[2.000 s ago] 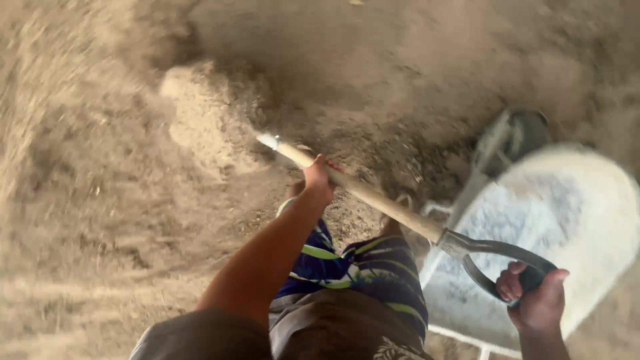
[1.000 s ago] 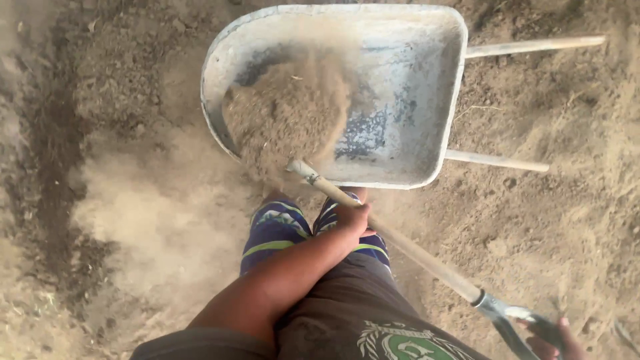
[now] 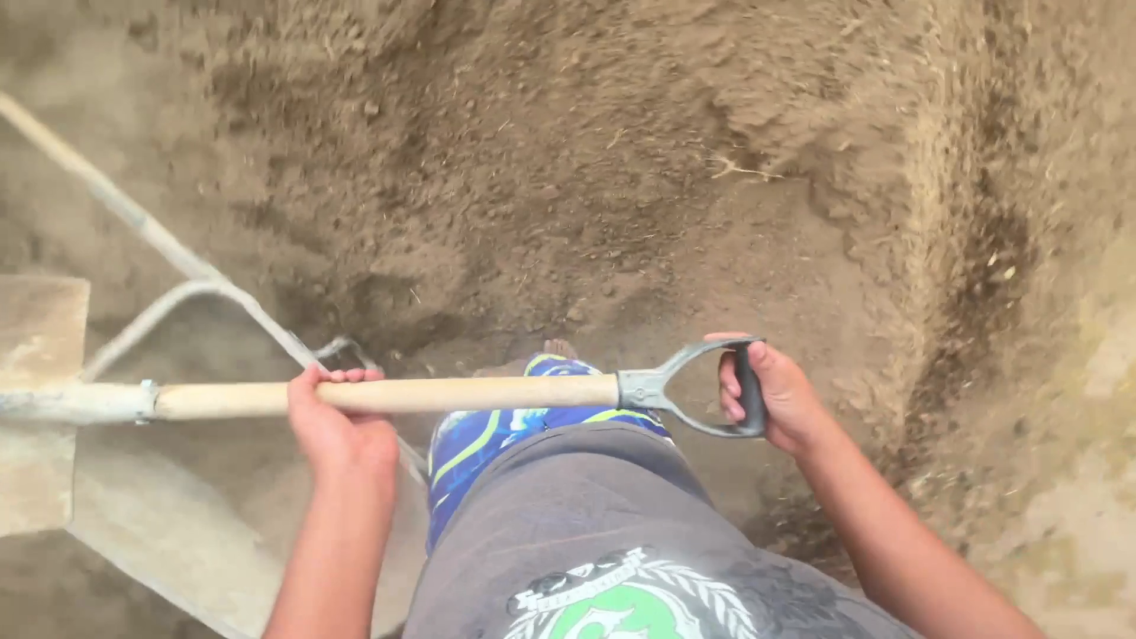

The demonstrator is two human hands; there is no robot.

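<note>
A shovel with a wooden shaft (image 3: 497,395) lies level across my front. My left hand (image 3: 342,417) grips the shaft from below, its fingers curled over the wood. My right hand (image 3: 768,390) is closed on the dark grip of the metal D-handle (image 3: 648,389). The flat shovel blade (image 3: 40,333) shows at the left edge, partly out of view, with no heap of soil seen on it. Below and behind the shovel is part of the wheelbarrow tray (image 3: 169,532), blurred and partly hidden.
One wheelbarrow handle (image 3: 133,213) and a bent metal leg (image 3: 146,319) reach up at the left. Loose brown soil (image 3: 532,177) with a dry twig (image 3: 745,170) lies ahead. A rough soil edge (image 3: 941,266) runs down the right side. A bare foot shows beyond my shorts.
A second ago the shovel end was at the wheelbarrow tray, by a heap of soil; now the shovel is level and its blade shows at the left. The view has swung widely.
</note>
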